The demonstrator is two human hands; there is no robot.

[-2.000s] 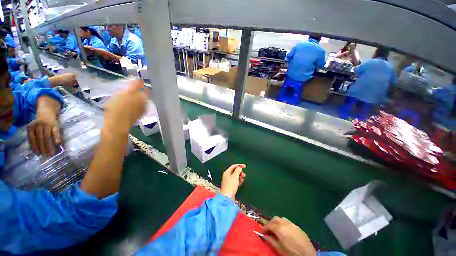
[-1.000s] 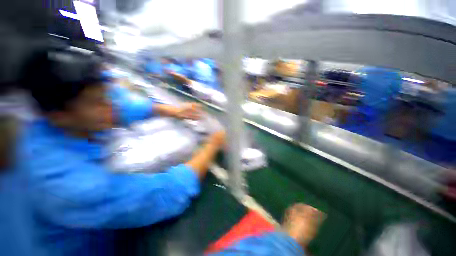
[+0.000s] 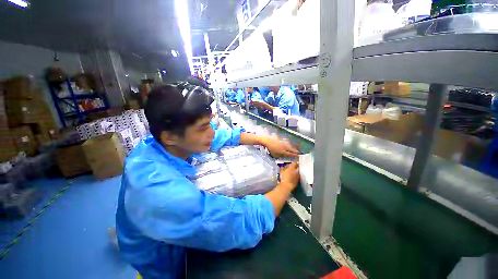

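Neither of my hands is in the picture. A corner of the red sheet [image 3: 341,273] shows at the bottom edge, at the near side of the conveyor belt [image 3: 377,223]. A white box [image 3: 306,173] stands on the belt beside the frame post and is partly hidden by it. The neighbouring worker's hands are at this box. A pale box [image 3: 476,270] is cut off by the bottom right edge. Clear plastic trays [image 3: 237,169] lie stacked in front of the neighbouring worker.
A grey frame post [image 3: 329,125] rises just right of centre and joins a long shelf rail [image 3: 426,61]. A worker in a blue smock [image 3: 185,201] leans over the dark green bench [image 3: 256,253] on the left. Cartons [image 3: 104,156] stand on the blue floor behind.
The view has swung left and up. My hands, seen earlier over the belt and red sheet, have left the picture. The neighbouring worker's both hands are now at a white box by the post.
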